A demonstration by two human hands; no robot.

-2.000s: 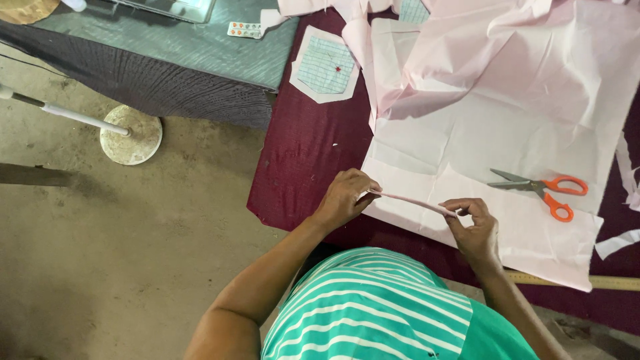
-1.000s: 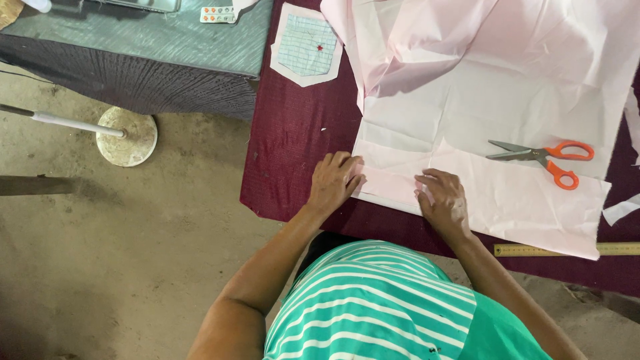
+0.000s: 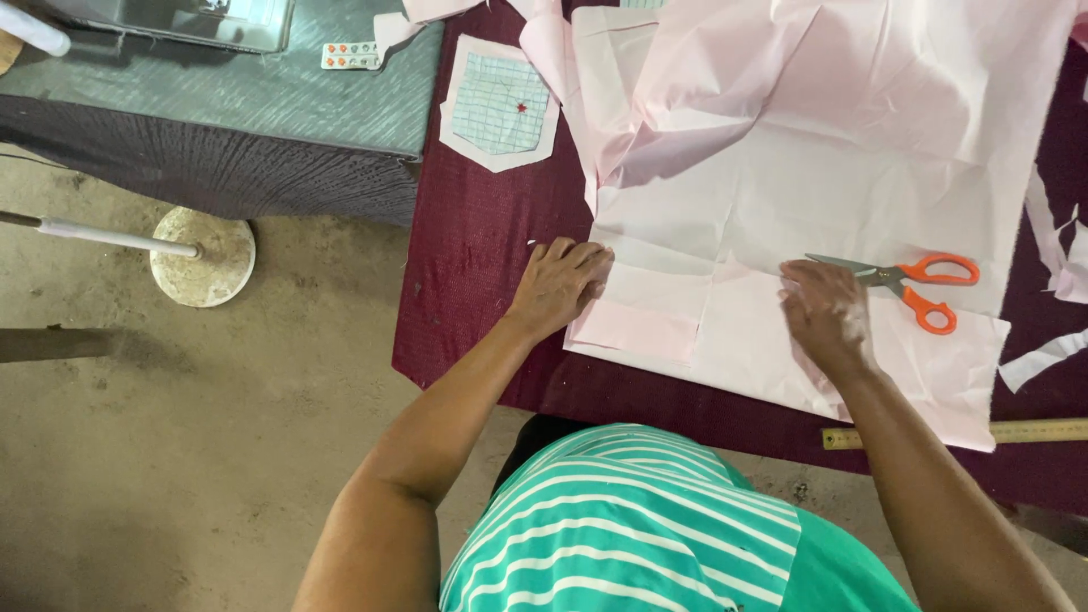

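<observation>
Pale pink fabric (image 3: 850, 187) lies spread over a table with a maroon cloth. A small folded pink fabric piece (image 3: 650, 330) rests flat on its lower left corner. My left hand (image 3: 561, 280) presses on the fabric's left edge, just above that piece, fingers bent. Over to the right, my right hand (image 3: 824, 314) is on the fabric at the blades of scissors with orange handles (image 3: 935, 272); it covers part of the blades, and whether it grips them is unclear.
A checked pocket-shaped piece on pink backing (image 3: 500, 106) lies upper left on the maroon tablecloth (image 3: 484, 280). A yellow ruler (image 3: 1037, 431) lies at the lower right, with fabric scraps (image 3: 1050, 357) above it. A blister pack (image 3: 350, 56) sits on the grey-green table (image 3: 255, 93).
The small pink piece, held up between both hands earlier, now lies flat on the large fabric. My right hand has moved right, to the scissors' blades.
</observation>
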